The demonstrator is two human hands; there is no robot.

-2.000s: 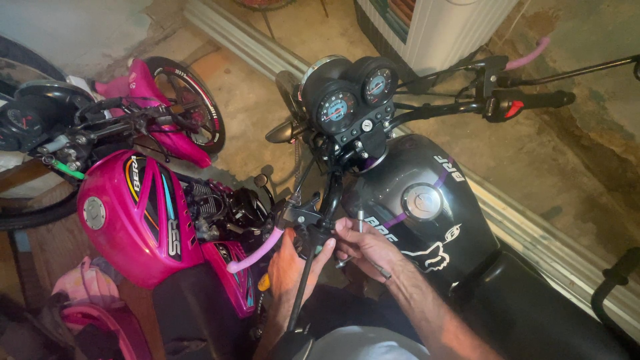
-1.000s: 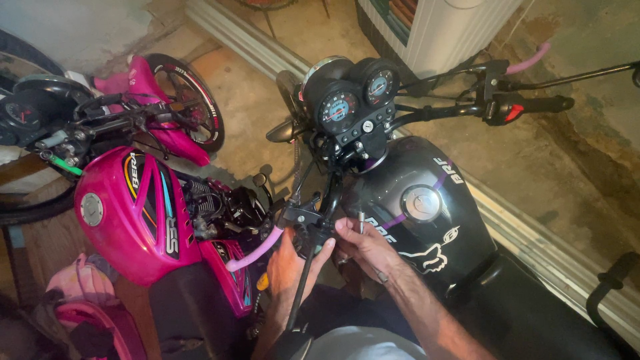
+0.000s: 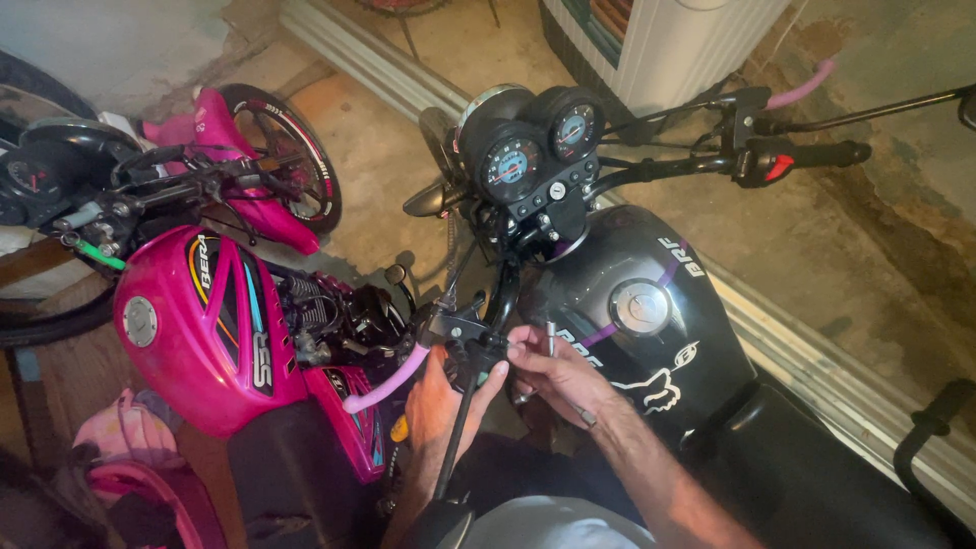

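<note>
My left hand (image 3: 446, 400) is closed around the black switch housing (image 3: 469, 358) at the left end of the black motorcycle's handlebar, its thumb raised beside the mirror stem (image 3: 455, 438). Touching the inner side of that housing are the fingertips of my right hand (image 3: 560, 370), which also holds a metal T-handle wrench (image 3: 551, 335) between its fingers; part of the tool is hidden by the hand. A clutch lever with a pink sleeve (image 3: 385, 385) sticks out to the left. The black fuel tank (image 3: 633, 305) lies just right of my hands, behind the round gauges (image 3: 511, 164).
A pink motorcycle (image 3: 191, 328) stands at the left, with a pink bag (image 3: 126, 431) below it. Long metal profiles (image 3: 770, 328) run along the floor behind the black motorcycle. A white ribbed cabinet (image 3: 679, 53) stands at the top. The right handlebar grip (image 3: 827, 155) juts out to the right.
My right fingers have shifted slightly at the switch housing, and the wrench sits at a different angle in them. My left hand has stayed in place.
</note>
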